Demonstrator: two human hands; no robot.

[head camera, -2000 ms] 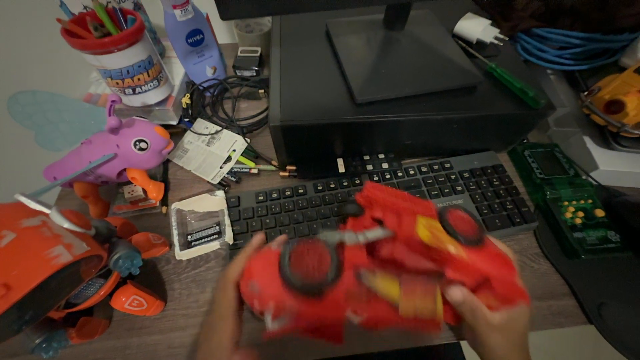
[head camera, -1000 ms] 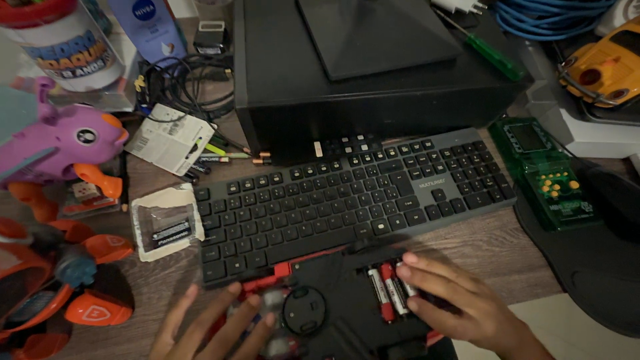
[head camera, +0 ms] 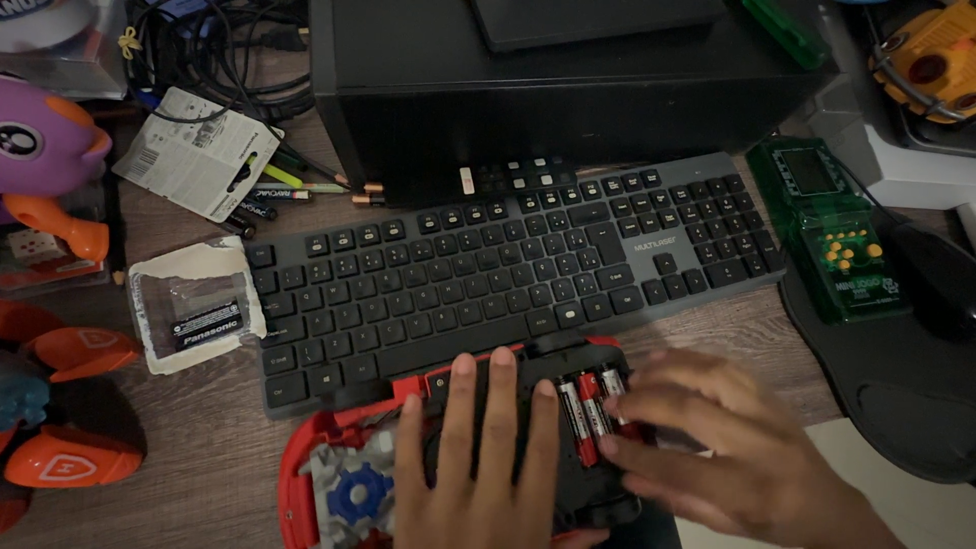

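Observation:
A red toy car (head camera: pixel 301 473) lies upside down at the keyboard's front edge, its black underside up, with a blue gear showing at the left. Three red, white and black batteries (head camera: pixel 587 412) sit side by side in the bay on its underside. My left hand (head camera: pixel 480 457) rests flat over the underside with its fingers apart, partly hiding it. My right hand (head camera: pixel 709 435), slightly blurred, has its fingertips at the rightmost battery; whether they grip it is unclear.
A black keyboard (head camera: pixel 457 282) lies behind the car. Left are an opened battery pack (head camera: pixel 198 305), a cardboard backing (head camera: pixel 200 152), loose batteries and orange toy feet (head camera: pixel 76 450). At right are a green handheld game (head camera: pixel 831 236) and a mouse (head camera: pixel 930 274).
The car was held up in both hands two seconds ago and now lies underside up. My left hand has moved onto its underside. The view has moved closer to the keyboard.

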